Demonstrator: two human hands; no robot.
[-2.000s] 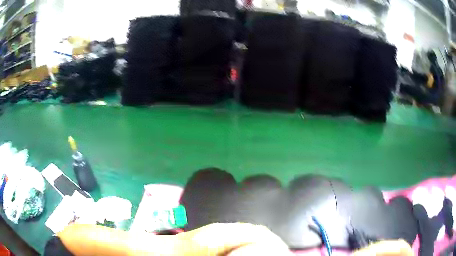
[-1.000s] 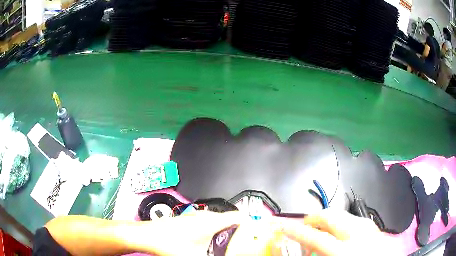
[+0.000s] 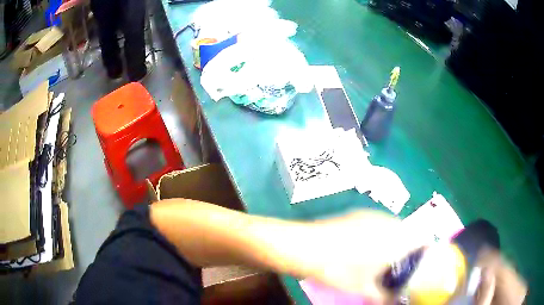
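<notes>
My left arm reaches across the lower view. My left hand [image 3: 364, 247] is blurred and appears closed around a dark piece beside a round yellow thing [image 3: 441, 275] at the lower right; what this thing is, I cannot tell. My right hand [image 3: 503, 283] is at its right side, blurred, with its fingers partly hidden, so its grip is unclear. A grey strip shows between the yellow thing and my right hand. A small part of the black drum pad [image 3: 477, 235] shows behind them. The pink mat [image 3: 334, 295] shows below my left hand.
On the green bench [image 3: 453, 143] are an open white box with thin dark pieces [image 3: 313, 167], crumpled white material [image 3: 382, 184], a dark bottle with yellow tip [image 3: 379, 113] and a plastic bag [image 3: 256, 71]. Left are a red stool [image 3: 125, 113], cartons [image 3: 200, 186] and a person's legs [image 3: 122, 39].
The view has swung left and down, bringing the stool, cartons and floor into sight. The circuit board, blue-handled tool and most of the pad are out of view. The hands and yellow thing appear lower right.
</notes>
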